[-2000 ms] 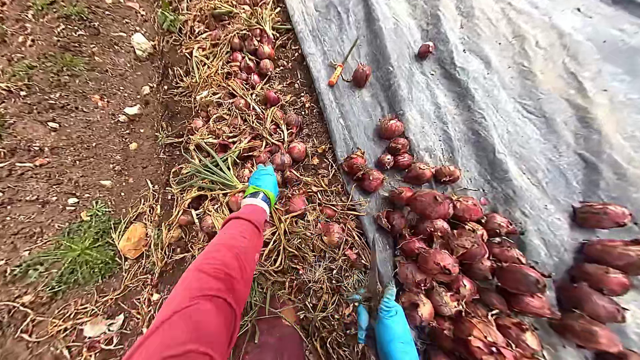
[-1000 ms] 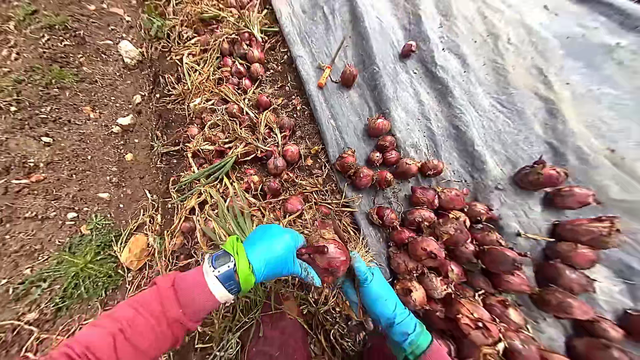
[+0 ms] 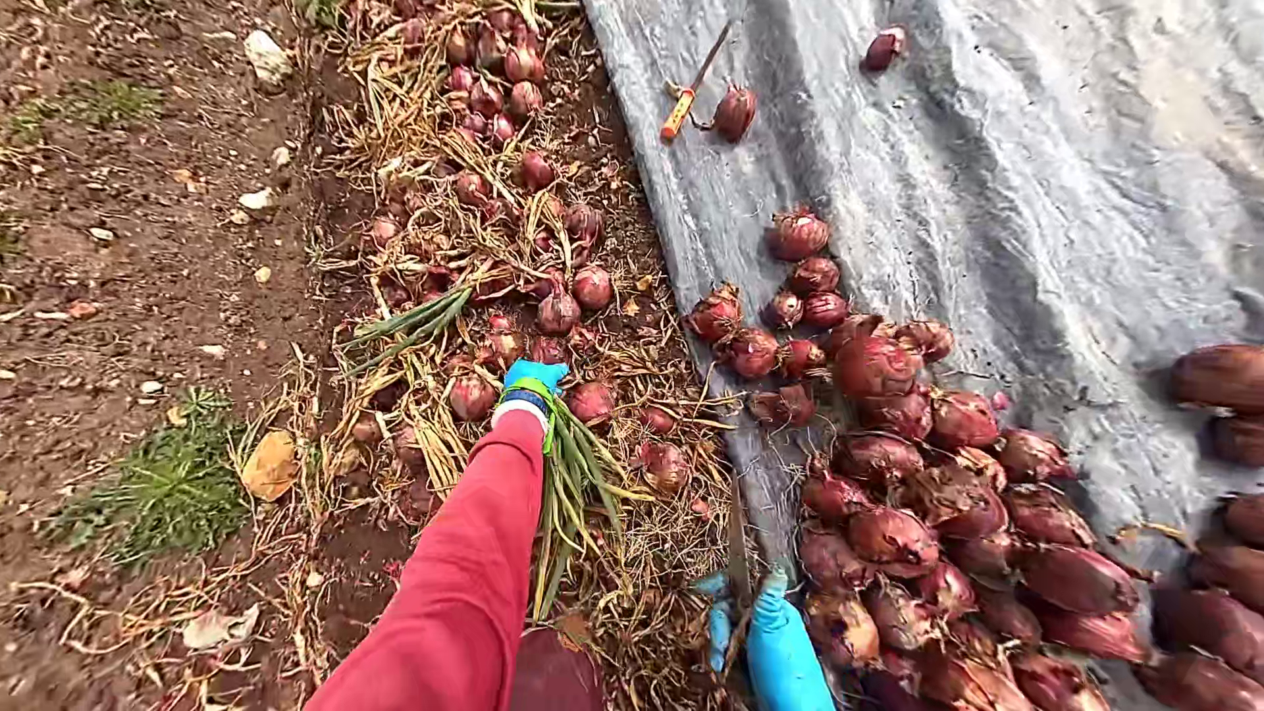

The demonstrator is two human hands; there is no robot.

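Note:
My left hand (image 3: 534, 378), in a blue glove with a watch at the wrist, reaches into a row of red onions (image 3: 559, 312) and dry tops on the soil. Its fingers are mostly hidden, so their hold is unclear. Long green onion leaves (image 3: 578, 474) hang beside that wrist. Low in the view, my right hand (image 3: 775, 632), gloved in blue, holds a knife (image 3: 737, 553) with its dark blade pointing away from me. Right beside it, a heap of red onions (image 3: 894, 538) with trimmed tops lies on grey plastic sheeting (image 3: 948, 178).
An orange-handled knife (image 3: 678, 114) and a single onion (image 3: 735, 113) lie on the sheeting further off. More onions (image 3: 1224, 622) are at the right edge. To the left are bare soil, pale stones (image 3: 268, 56) and a green weed (image 3: 168, 489).
My left hand has moved from the onion held between both hands back out to the row. An onion was in it one second ago. My right hand has moved lower in the view.

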